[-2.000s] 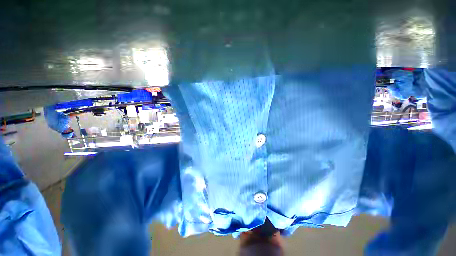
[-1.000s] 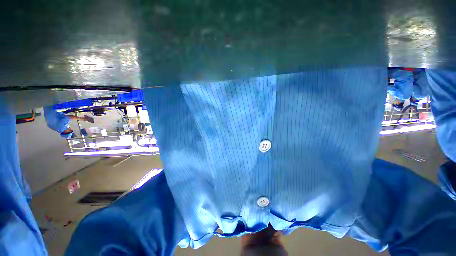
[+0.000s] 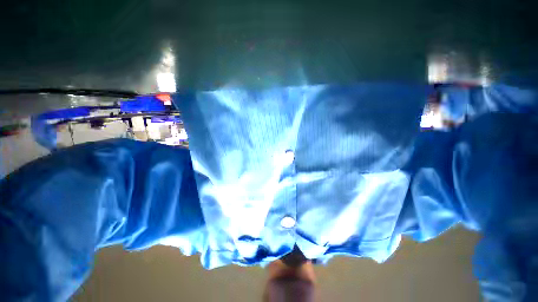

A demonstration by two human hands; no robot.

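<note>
The green bench surface [image 3: 236,35] fills the top of the view, dark and blurred. A blue buttoned smock [image 3: 348,135] fills the middle below it, with two pale buttons in view. Blue sleeves spread out at the left and right sides. Neither my left hand nor my right hand can be seen. No tool or workpiece can be made out on the visible part of the bench.
A black cord or edge [image 3: 71,91] runs along the bench rim at left. Beyond it are blurred blue objects [image 3: 141,105] and pale equipment. More blue clothing shows at far right. A blurred brown shape [image 3: 290,283] is at bottom centre, beside beige areas.
The smock has shifted slightly left and up in the view. The blue sleeves now reach higher and wider at both sides, covering floor and equipment seen before. The picture is more blurred.
</note>
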